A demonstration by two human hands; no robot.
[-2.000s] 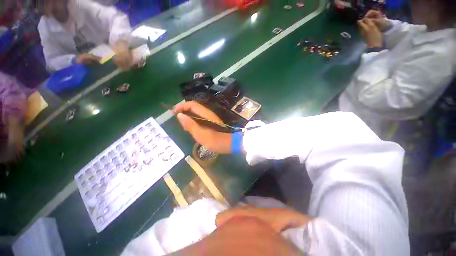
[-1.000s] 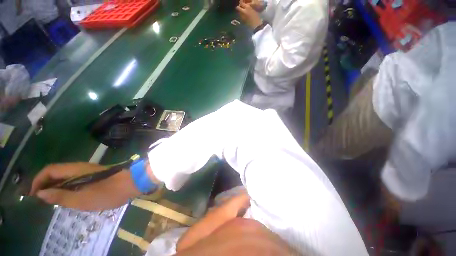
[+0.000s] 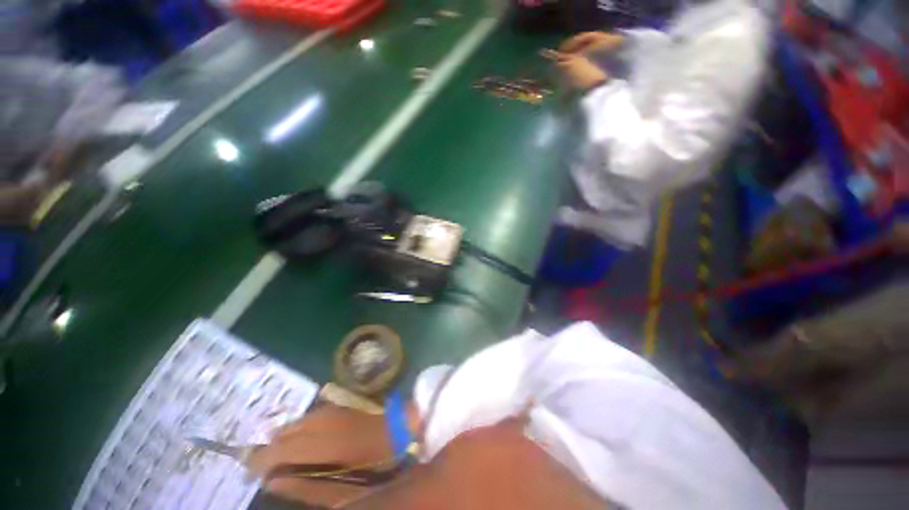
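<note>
My right hand (image 3: 324, 453), with a blue wrist band, is low in the view over the right part of the white parts tray (image 3: 169, 408). It holds a slim pen-like tool (image 3: 221, 448), whose grey tip points left over the tray pockets; blur hides whether the tip touches a part. The tool may be a soldering iron. Small parts in the pockets are blurred. A pale tape strip (image 3: 349, 399) shows just above my right hand. My left hand cannot be made out; a blurred skin-coloured shape fills the bottom centre.
A round tan holder (image 3: 368, 360) with silvery content stands near my right wrist. Black station boxes (image 3: 384, 261) with a small square dish (image 3: 431, 239) and a thin metallic piece (image 3: 397, 297) lie beyond. A person in white (image 3: 668, 110) works at the upper right; another is at left.
My right hand has come back from the far left of the bench, down and to the right, over the tray with the tool. The view has shifted, showing more of the tray and the round holder.
</note>
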